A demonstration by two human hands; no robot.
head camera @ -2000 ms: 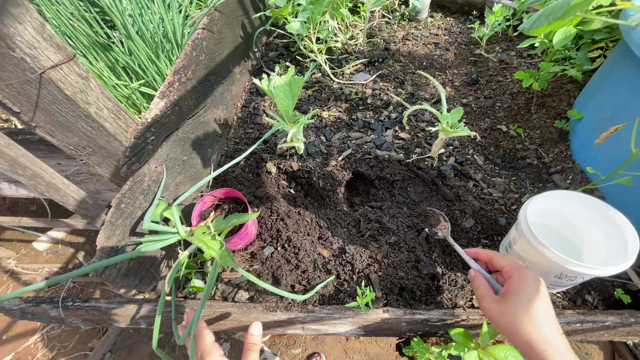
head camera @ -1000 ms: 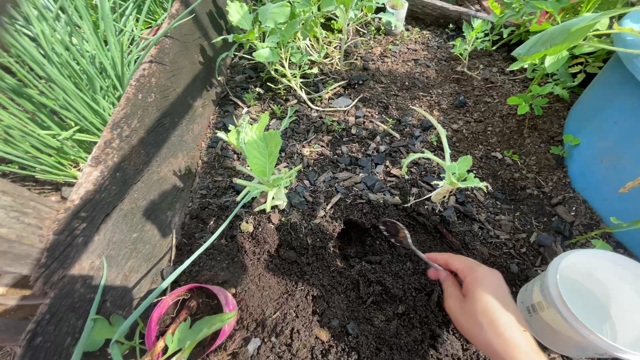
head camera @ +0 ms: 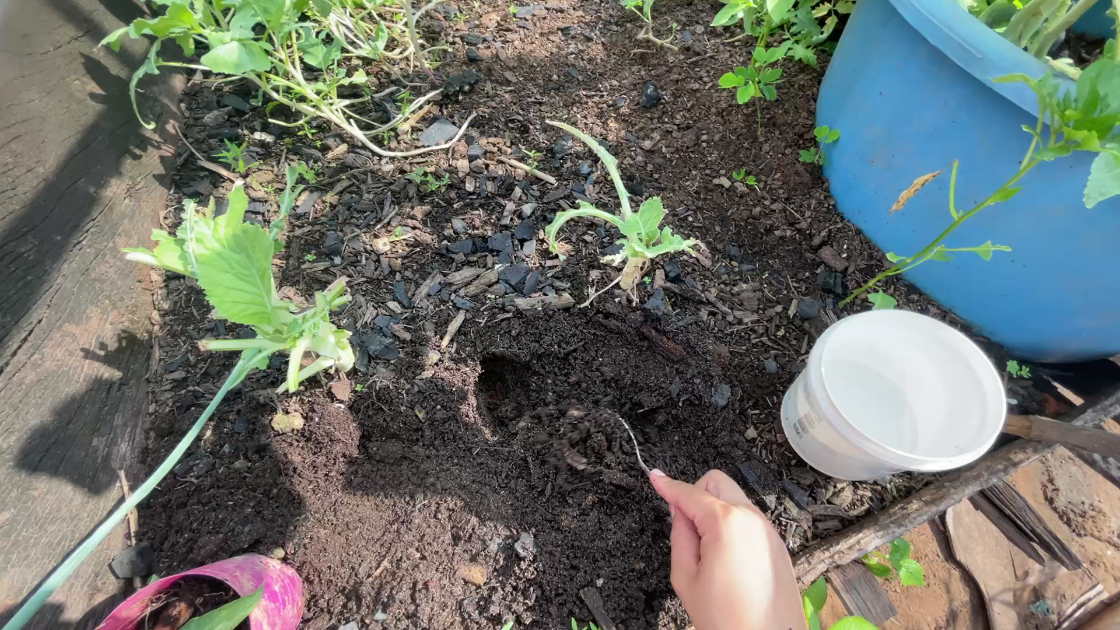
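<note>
My right hand [head camera: 735, 547] grips a metal spoon [head camera: 633, 444] by its handle, at the lower middle right. Its bowl is mostly hidden under dark, loose soil [head camera: 586, 446], just right of a small hole [head camera: 503, 391] in the garden bed. My left hand is out of view. A pink pot [head camera: 262, 584] holding soil and a plant is cut off at the bottom left. A long green leaf [head camera: 140, 490] rises from that corner to a leafy seedling [head camera: 254, 289]. Another small seedling [head camera: 634, 232] stands above the hole.
A white plastic bucket [head camera: 809, 420] stands right of my right hand. Behind it is a large blue tub [head camera: 927, 166] with plants. A wooden board [head camera: 70, 219] edges the bed at left, a wooden rail [head camera: 927, 512] at lower right. Leafy plants [head camera: 241, 57] grow at the top left.
My right hand has brought the spoon leftward to the soil beside the hole, and its bowl is now in loose soil. My left hand, seen earlier near the pink pot, has left the view. The view has shifted.
</note>
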